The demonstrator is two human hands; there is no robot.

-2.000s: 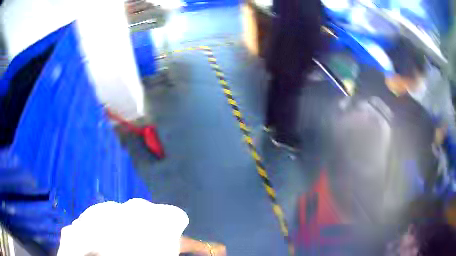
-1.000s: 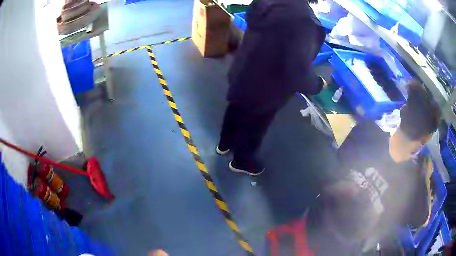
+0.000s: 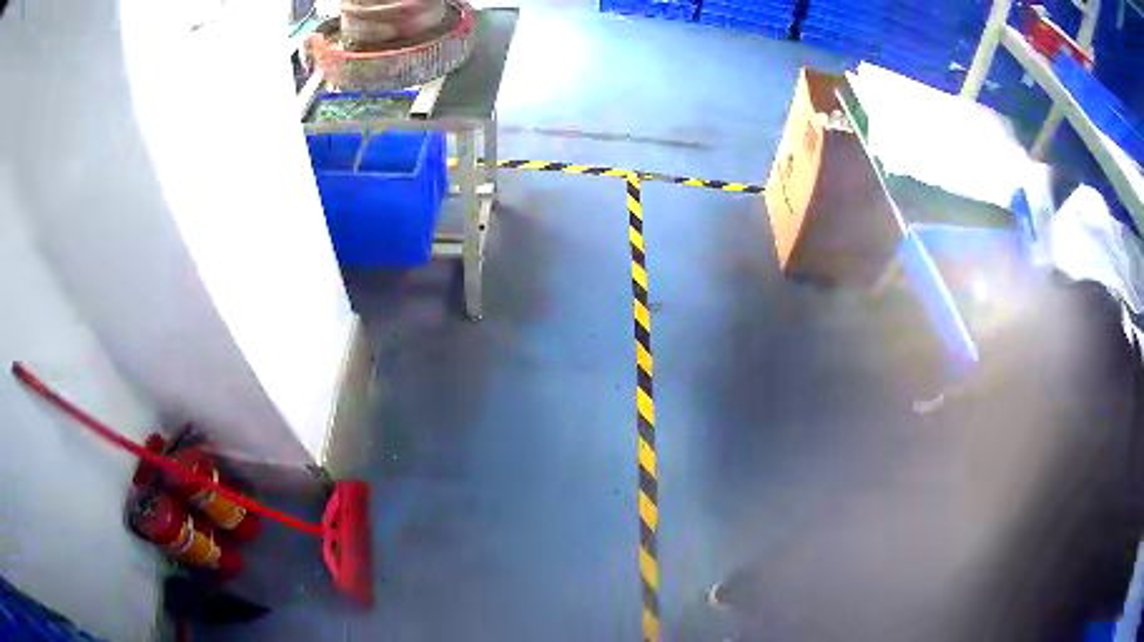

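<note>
Neither of my hands is in the picture. Nearest in front of me is the blue-grey floor (image 3: 540, 414) with a yellow-black tape line (image 3: 642, 351) running away to a T junction. On the left, a red broom (image 3: 350, 542) leans with its long handle against the white wall. Several red fire extinguishers (image 3: 176, 527) stand behind its handle at the foot of the wall.
A blurred dark-clothed person (image 3: 1054, 464) fills the right side. Behind are a cardboard box (image 3: 803, 188), a white sheet (image 3: 941, 136) and a blue-edged panel. A blue bin (image 3: 376, 201) hangs or stands at a metal table (image 3: 474, 251) at upper left. Blue crates line the far back.
The view has moved forward and turned right. The wall, broom and table show more fully, and the seated person and red stool are out of view. The bit of hand at the bottom edge is gone.
</note>
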